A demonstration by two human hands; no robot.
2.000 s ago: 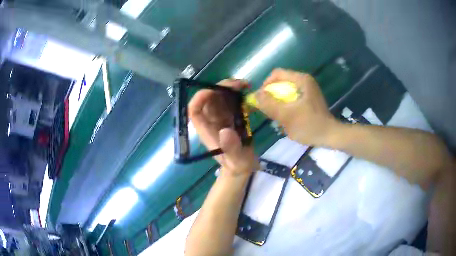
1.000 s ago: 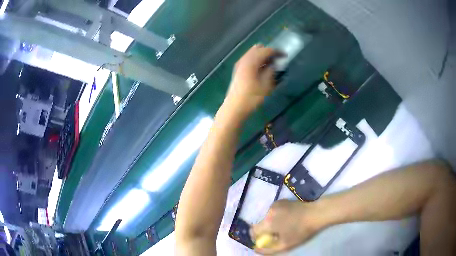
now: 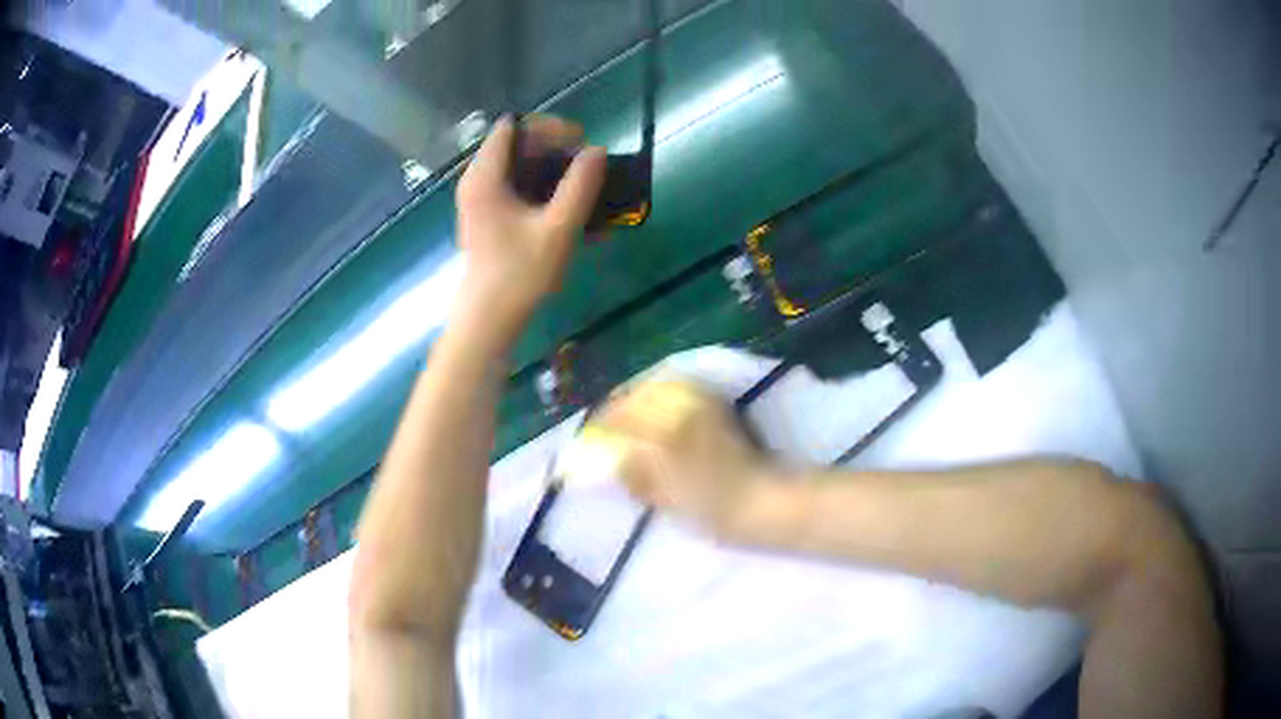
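My left hand [image 3: 527, 211] is raised over the belt and grips the solid end of a black phone middle frame [image 3: 628, 176], whose other end runs up towards the top edge. My right hand [image 3: 695, 457], blurred, is closed around a yellow-handled tool [image 3: 653, 413]; its tip cannot be made out. It is over the upper end of a frame [image 3: 548, 583] on the white cloth [image 3: 787, 618]. A second frame [image 3: 888, 421] lies partly on the cloth, to the right, its near end hidden by my right hand.
The green conveyor belt [image 3: 703, 309] runs diagonally behind the cloth with several frames on it, one at the right [image 3: 780, 270]. A dark green mat edge [image 3: 1004, 288] borders the cloth. A grey panel [image 3: 1152, 211] stands at the right, metal brackets [image 3: 471, 131] at the upper left.
My left hand has moved left from the far belt and now shows a frame in its grip. My right hand has moved up and left from the frame's lower end with the tool. The camera view has shifted.
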